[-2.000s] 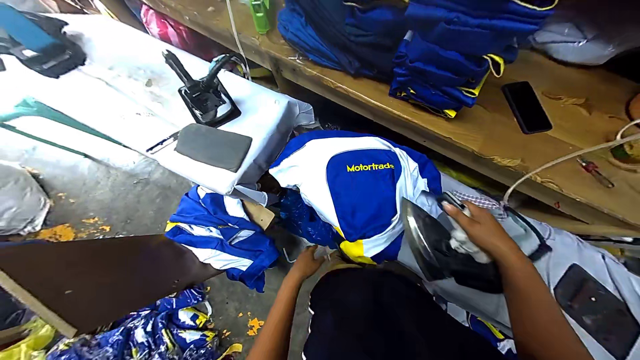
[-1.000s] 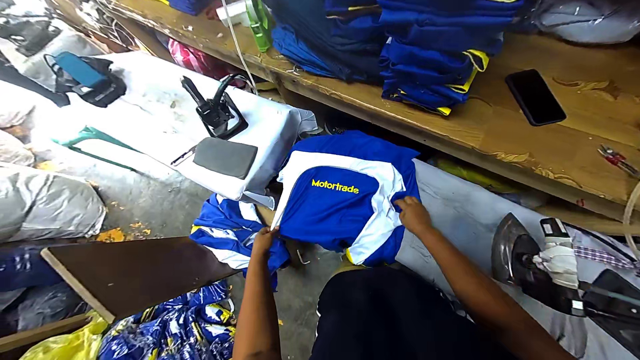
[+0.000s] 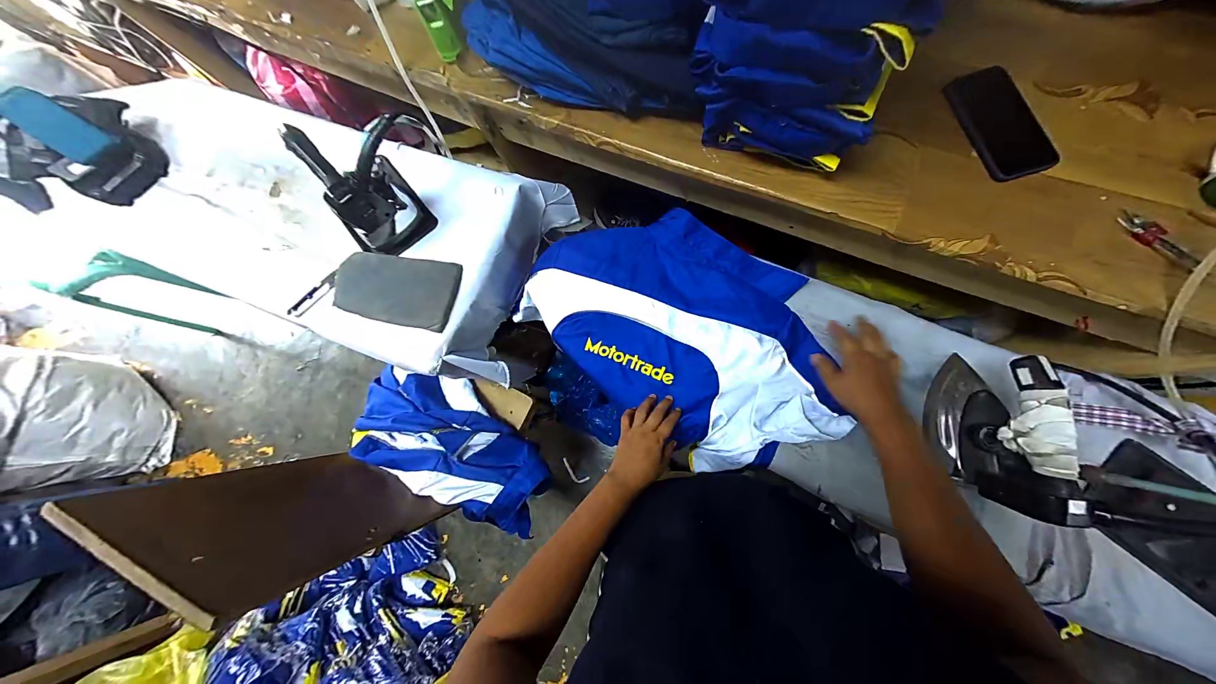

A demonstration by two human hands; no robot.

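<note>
A blue and white shirt with yellow lettering [image 3: 665,313] lies spread over the end of the cloth-covered ironing board [image 3: 855,304]. My left hand [image 3: 651,437] rests flat on its lower edge, fingers apart, holding nothing. My right hand [image 3: 860,370] is slightly blurred, fingers spread, at the shirt's right edge; whether it touches the cloth I cannot tell. Right of that hand an electric iron [image 3: 997,446], its handle wrapped in white cloth, rests on the board. Another blue and white garment [image 3: 451,446] hangs in a heap left of the shirt.
Folded blue garments [image 3: 798,76], a black phone [image 3: 1000,123] and red-handled pliers [image 3: 1159,237] lie on the wooden shelf. A white-covered table [image 3: 237,190] at left holds a grey pad [image 3: 399,290] and a black stand [image 3: 380,199]. A brown board [image 3: 247,532] and plastic-bagged garments [image 3: 351,617] are low at left.
Two seconds ago my right hand held the iron; one second ago the iron stood at the right and both hands were at the shirt's edges. Now my left hand lies on the shirt's lower edge.
</note>
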